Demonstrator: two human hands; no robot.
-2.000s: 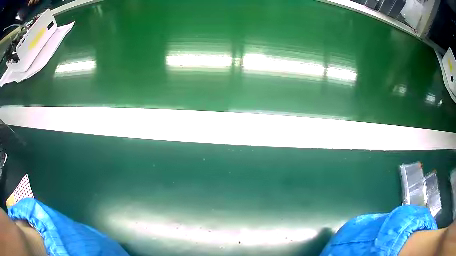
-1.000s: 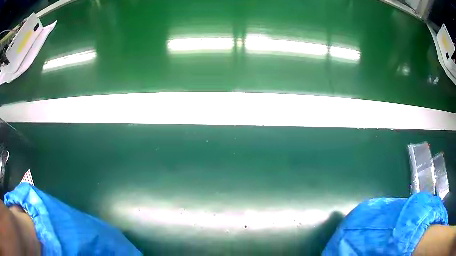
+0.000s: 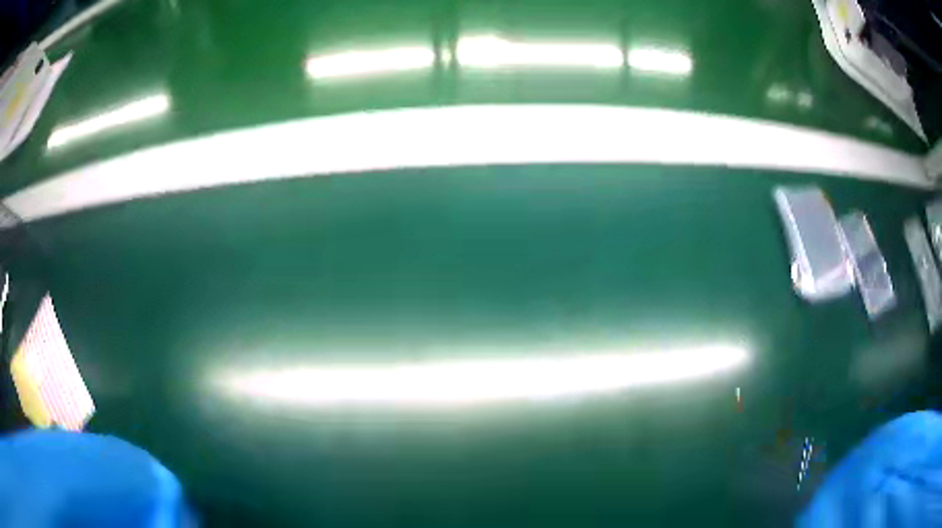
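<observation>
Both my hands are out of the picture; only blue sleeves show, one at the bottom left corner and one at the bottom right corner. Two piles of pale clear panes (image 3: pixel 818 242) lie side by side on the green bench (image 3: pixel 444 268) at the right, a larger one and a smaller one (image 3: pixel 868 263). A label sheet (image 3: pixel 57 366) with a yellow edge lies at the far left, just above the left sleeve. The picture is somewhat blurred.
A white rail (image 3: pixel 465 136) crosses the upper part, with the green conveyor (image 3: pixel 393 88) behind it. A white unit (image 3: pixel 19 95) is cut off at the upper left, another (image 3: pixel 868 57) at the upper right. Clear plastic pieces (image 3: pixel 922 270) lie at the far right edge.
The view has tilted down, so the rail sits higher. The sleeves have moved outward and down, and the forearms no longer show. The right unit shows more, with dark parts.
</observation>
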